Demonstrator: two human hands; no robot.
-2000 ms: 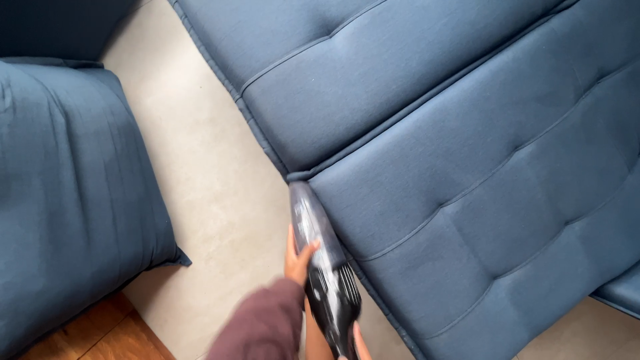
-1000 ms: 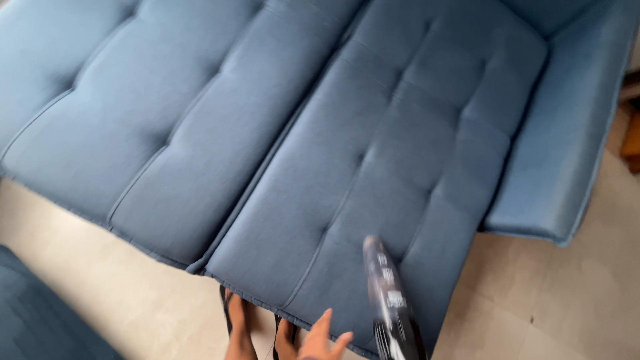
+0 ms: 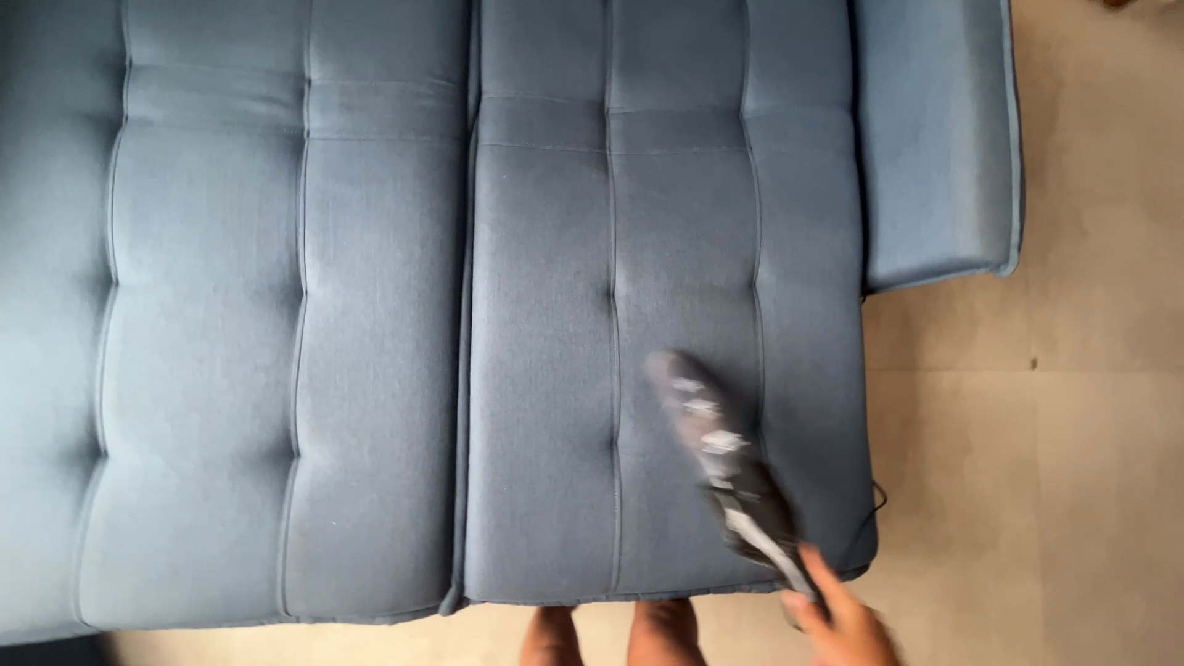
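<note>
My right hand (image 3: pixel 846 620), at the lower right, grips the rear handle of a handheld vacuum cleaner (image 3: pixel 731 462) with a dark body and a clear front part. Blurred by motion, the vacuum points up and to the left, its nozzle over the right section of a blue tufted sofa cushion (image 3: pixel 546 370). Whether the nozzle touches the fabric I cannot tell. My left hand is out of view.
A padded blue armrest (image 3: pixel 934 148) adjoins the cushion at the upper right. A thin black cord (image 3: pixel 874 504) hangs by the cushion's right edge. Pale floor tiles (image 3: pixel 1091 444) lie beyond. My legs (image 3: pixel 661 634) are below the front edge.
Two seconds ago both hands were at the vacuum by the cushion's edge; now only my right hand holds it, over the cushion. My left hand has left the view. The view has turned.
</note>
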